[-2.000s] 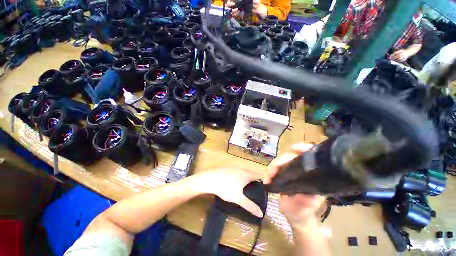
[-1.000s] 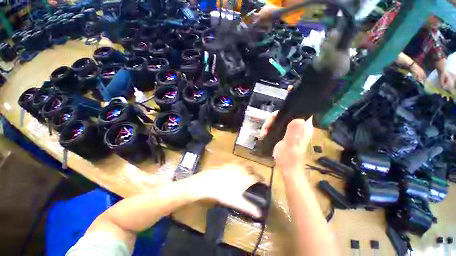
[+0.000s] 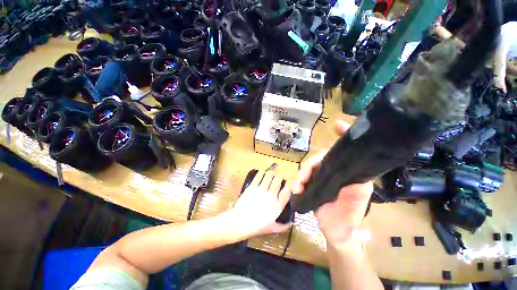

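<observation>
My right hand (image 3: 346, 205) is wrapped around the thick black electric screwdriver (image 3: 363, 153), which slants from upper right down to the work. Its tip end is low, close beside my left hand. My left hand (image 3: 263, 201) lies over a black cylindrical housing (image 3: 286, 214) on the bench and holds it; most of the housing is hidden under the hand. The pale metal screw feeder (image 3: 289, 110) stands just beyond my hands. A thin black cable runs down from the housing area.
Rows of black housings (image 3: 117, 137) stand at left. A grey-black box with a cable (image 3: 202, 167) lies left of my hands. Shiny drums (image 3: 425, 182) lie at right, with small black pads (image 3: 419, 241) nearer. A green upright (image 3: 391, 62) rises behind.
The screwdriver has come down from over the feeder to the housing at my left hand. My left hand has shifted and now lies with its fingers pointing forward. The view has tilted and shifted.
</observation>
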